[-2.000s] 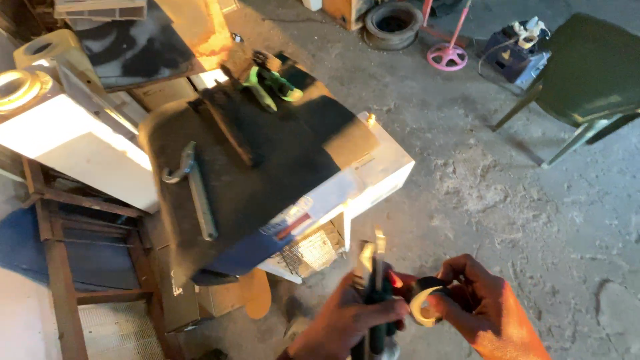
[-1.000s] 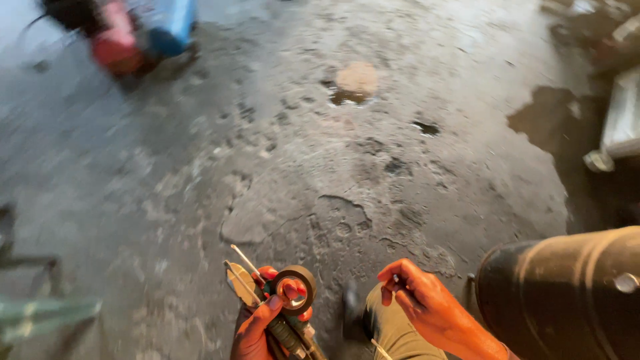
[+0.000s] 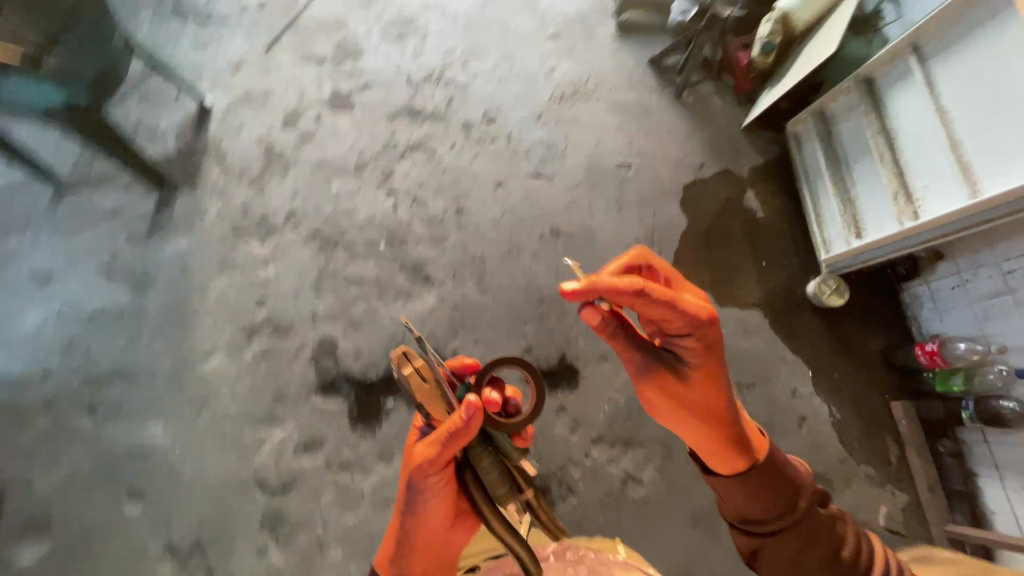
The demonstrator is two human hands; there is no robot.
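Combination pliers (image 3: pixel 418 378) with dark handles are held in my left hand (image 3: pixel 448 464), jaws pointing up. Beside them, in the same grip, is a thin pointed metal tool (image 3: pixel 426 342), its kind unclear. A roll of dark tape (image 3: pixel 538 396) hangs around fingers of that hand. Further handles, one with a green part, stick out below the palm. My right hand (image 3: pixel 660 336) is raised to the right, apart from the left, and pinches a small, thin, light-coloured piece (image 3: pixel 573 266) between thumb and fingers; what it is cannot be told.
Rough concrete floor (image 3: pixel 448 200) with dark wet patches lies below. A dark green chair (image 3: pixel 120 144) stands at the upper left. At the right are a white shelved panel or cabinet (image 3: pixel 872 160), several plastic bottles (image 3: pixel 960 352) and a wooden frame (image 3: pixel 920 472). Assorted clutter sits at the upper right.
The view has swung away from the tool-covered surface seen two seconds ago. The tape roll, near my right hand then, is now on my left hand. My right hand is now raised higher.
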